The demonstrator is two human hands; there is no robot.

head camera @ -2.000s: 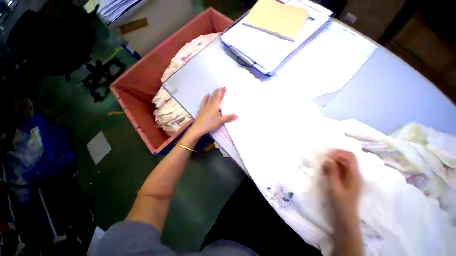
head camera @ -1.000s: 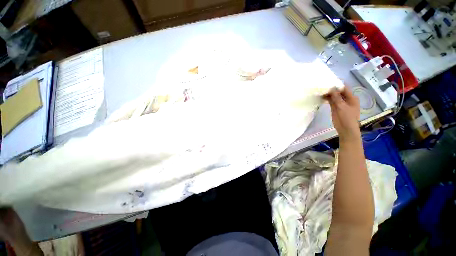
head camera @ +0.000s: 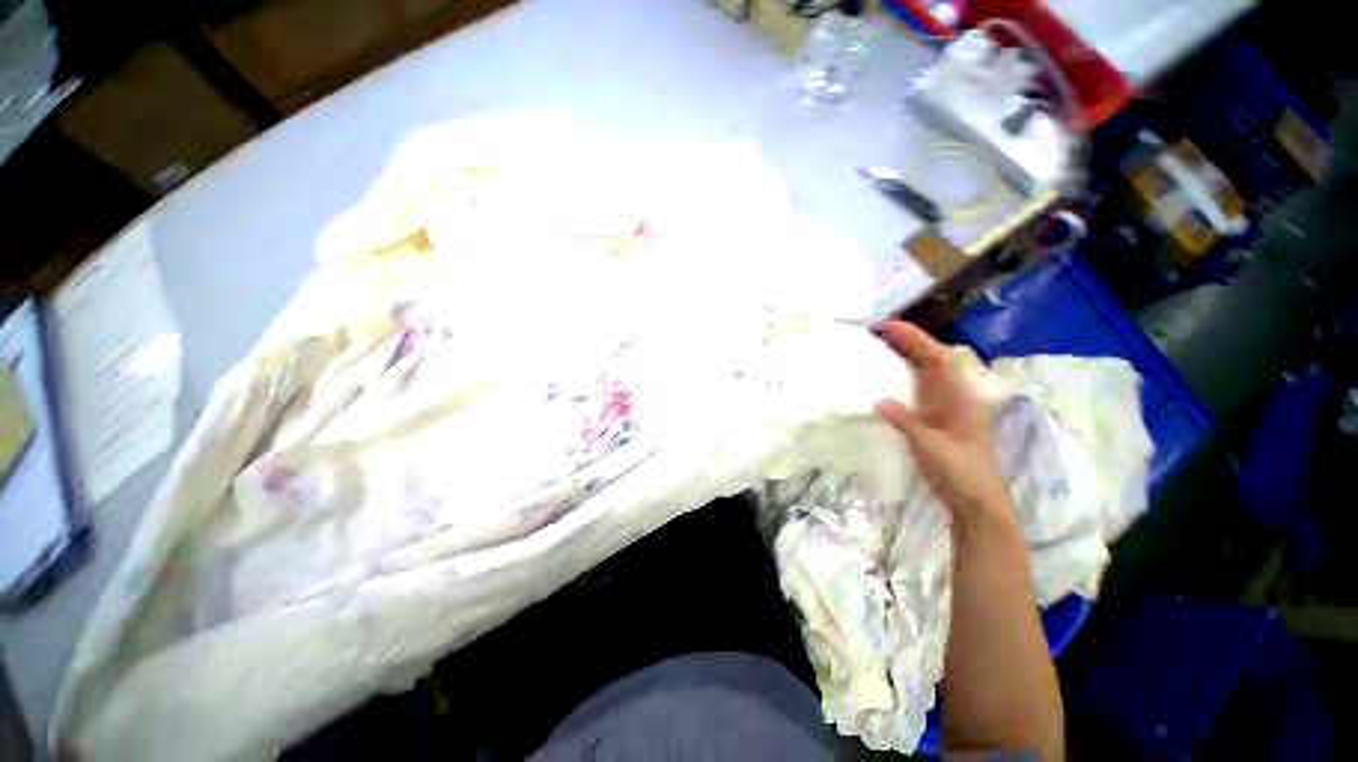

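The cream dress (head camera: 596, 372) with red and purple flowers spreads over the table, and its near side hangs over the front edge. The cloth is overexposed, so seams are hard to make out. My right hand (head camera: 920, 390) is at the dress's right end, thumb and fingers apart at the cloth; whether it grips the cloth cannot be told. My left hand is not in view. The dress's lower left end is blurred and reaches the picture's bottom left corner. Small dark snips (head camera: 898, 191) lie on the table beyond my right hand.
A garment pile (head camera: 1065, 462) hangs over a blue bin (head camera: 1132, 343) right of my lap. A white power strip (head camera: 990, 104) and a pale flat ring (head camera: 961, 179) lie at the table's right end. Paper sheets (head camera: 119, 357) and a clipboard (head camera: 42, 447) lie at left.
My left hand, partly visible at the lower left before, is out of view. My right hand has moved nearer to me, its fingers wider apart. The dress shows more printed flowers, and the snips now show.
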